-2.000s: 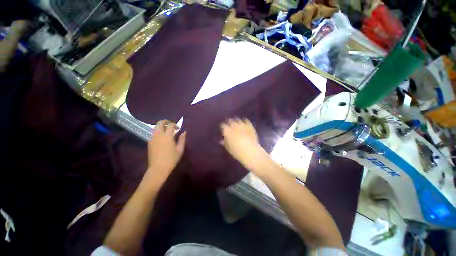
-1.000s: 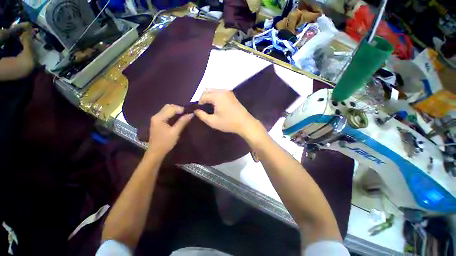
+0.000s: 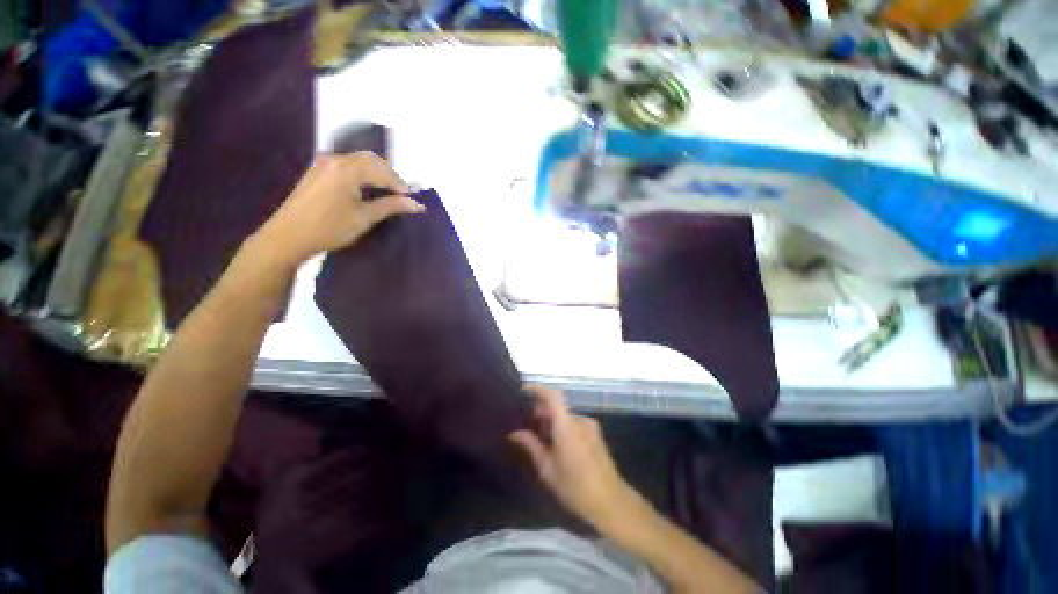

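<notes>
A dark maroon cut panel (image 3: 418, 308) lies slantwise between my hands, left of the needle, its lower end over the table's front edge. My left hand (image 3: 348, 203) pinches its upper end between thumb and fingers. My right hand (image 3: 565, 450) holds its lower right corner just past the table edge. The needle area (image 3: 601, 238) of the white and blue sewing machine (image 3: 743, 192) is right of the panel and apart from it. A curved-edge maroon panel (image 3: 702, 296) lies flat right of the needle.
A long rounded maroon panel (image 3: 238, 163) lies at the left. Green thread snips (image 3: 872, 339) lie on the table at the right. A green thread cone (image 3: 586, 35) stands behind the machine head. Crumpled maroon cloth (image 3: 313, 499) hangs below the table edge. A blue crate (image 3: 940, 476) is at lower right.
My view has turned toward the machine. The panel has been lifted off its spread position and now hangs slantwise between my hands. My right hand has moved down to its lower corner, my left to its top.
</notes>
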